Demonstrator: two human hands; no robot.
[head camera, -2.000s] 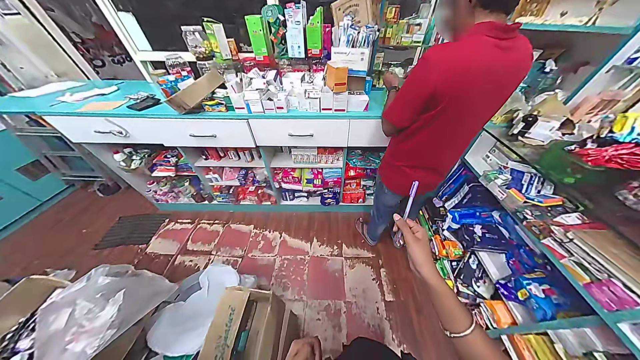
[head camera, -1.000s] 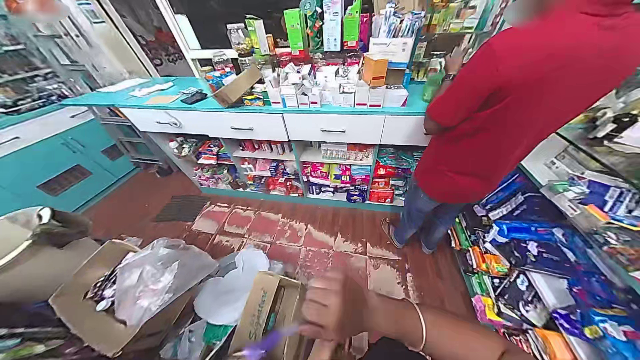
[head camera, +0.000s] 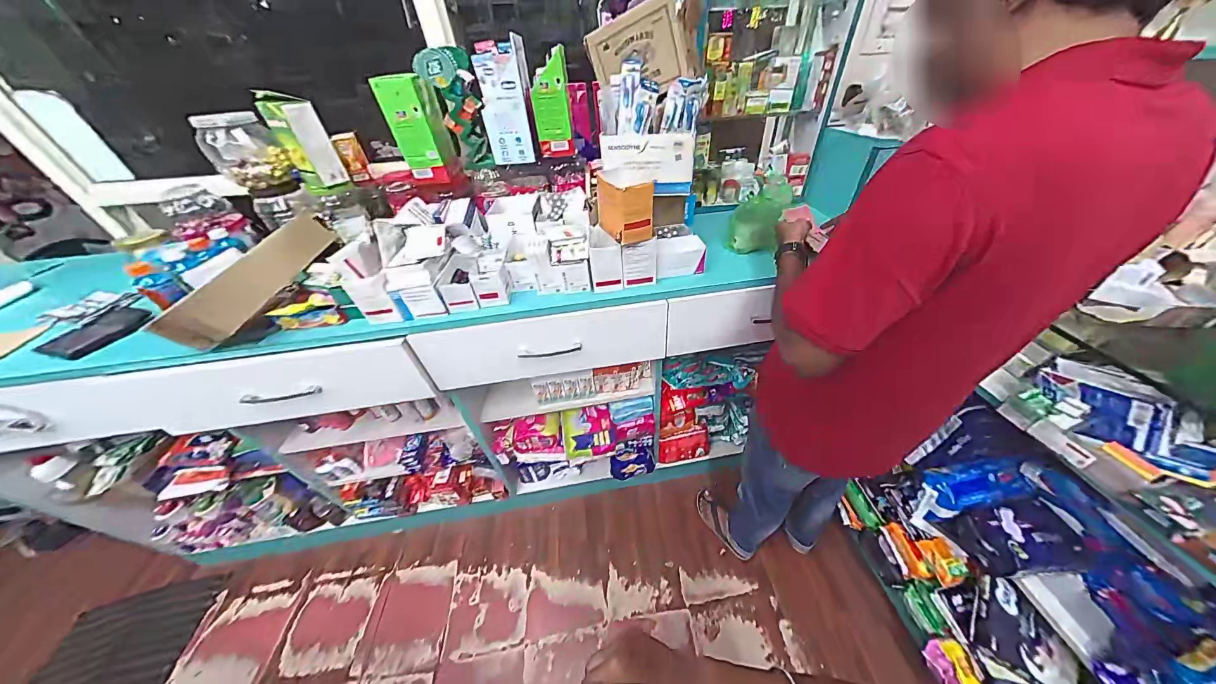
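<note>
My right hand (head camera: 638, 657) shows only as a blurred shape at the bottom edge, over the worn red floor tiles (head camera: 408, 617), with a bit of a bracelet to its right. Its fingers are cut off and blurred, so what it holds cannot be told. My left hand is out of view. Farther off, the teal-topped counter (head camera: 722, 275) carries opened white medicine cartons (head camera: 418, 285), an orange box (head camera: 625, 209) and a cardboard box of toothbrushes (head camera: 648, 157). A green plastic bag (head camera: 760, 217) lies at the counter's right part.
A person in a red shirt (head camera: 912, 256) stands at the counter on the right, a pink item in one hand. Shelves of packets (head camera: 1016, 532) run along the right side. White drawers (head camera: 537, 342) and stocked shelves (head camera: 579, 432) lie under the counter. A dark mat (head camera: 138, 632) is at lower left.
My right hand, seen raised with a pen two seconds ago, has come down to the bottom edge. The view has tilted up, and the open cartons on the floor have left it.
</note>
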